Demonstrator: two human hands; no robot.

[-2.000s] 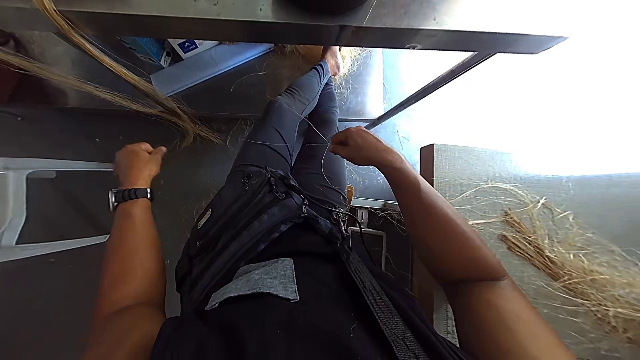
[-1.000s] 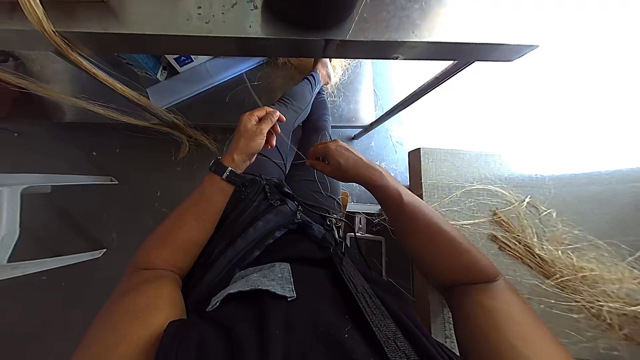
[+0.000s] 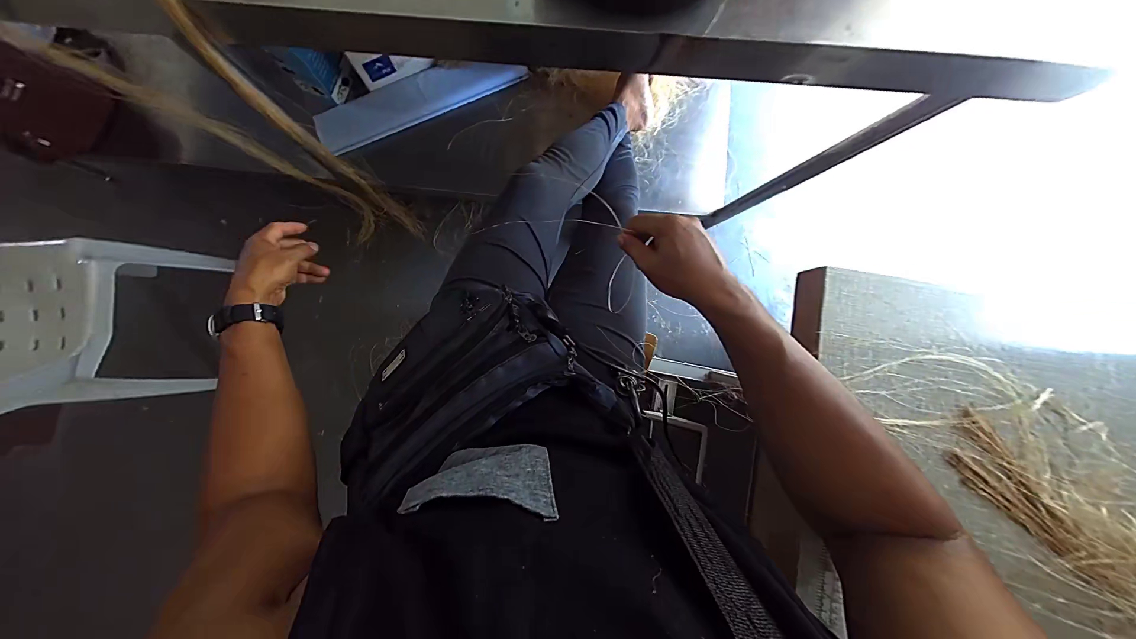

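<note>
Over my right thigh, my right hand (image 3: pixel 679 253) pinches a thin pale fiber strand (image 3: pixel 602 202) between thumb and fingertips; the strand curves above and below the pinch. My left hand (image 3: pixel 277 262), with a black watch (image 3: pixel 247 318) on the wrist, is held out to the left above the dark floor, its fingers apart and nothing visible in them. A long bundle of straw-colored fibers (image 3: pixel 257 102) hangs from the table edge, its frayed end above and right of my left hand.
A metal table edge (image 3: pixel 550 44) crosses the top, with a slanted leg (image 3: pixel 834 155) at right. A white plastic chair (image 3: pixel 89 257) is at left. Loose fibers and a brown fiber bundle (image 3: pixel 1021 484) lie on a cloth-like surface (image 3: pixel 896 311) at right. Boxes (image 3: pixel 382 67) sit under the table.
My left hand was near my right hand over my lap one second ago; it has moved out to the left, and its fingers are spread. My right hand remains over my legs.
</note>
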